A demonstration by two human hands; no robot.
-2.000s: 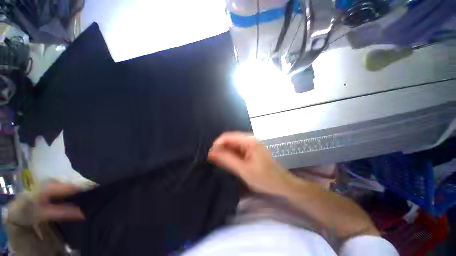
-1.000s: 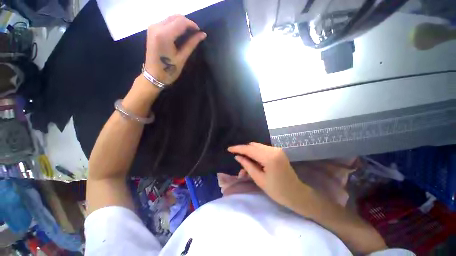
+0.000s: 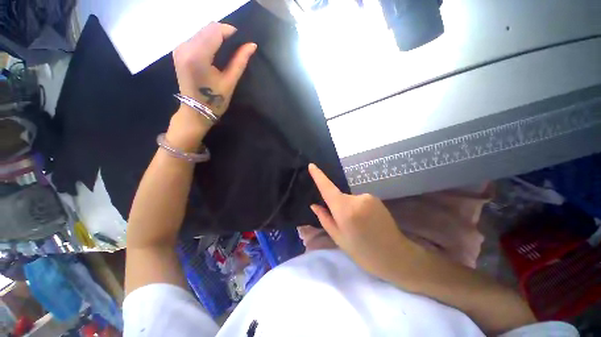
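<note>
A large black fabric panel (image 3: 148, 99) lies on the machine table, with another black piece (image 3: 247, 171) on top of it, creased near its right side. My left hand (image 3: 211, 66) is over the panel's upper part; its thumb and index tips are apart, and the curled fingers hide whether they grip cloth. My right hand (image 3: 359, 220) is at the lower right, its index fingertip touching the cloth beside a fold and its thumb apart. The sewing machine (image 3: 415, 23) is cut off by the top edge; glare hides the needle area.
A bright white sheet or board (image 3: 158, 29) borders the cloth at the top. A ruler strip (image 3: 461, 145) runs along the table's front edge. A blue basket (image 3: 198, 273) and a red basket (image 3: 560, 270) are below table level. Bundled items are at the far left.
My left hand has moved from the lower left to the upper cloth. The top black piece now lies flatter. My right index finger has extended upward. The view has shifted.
</note>
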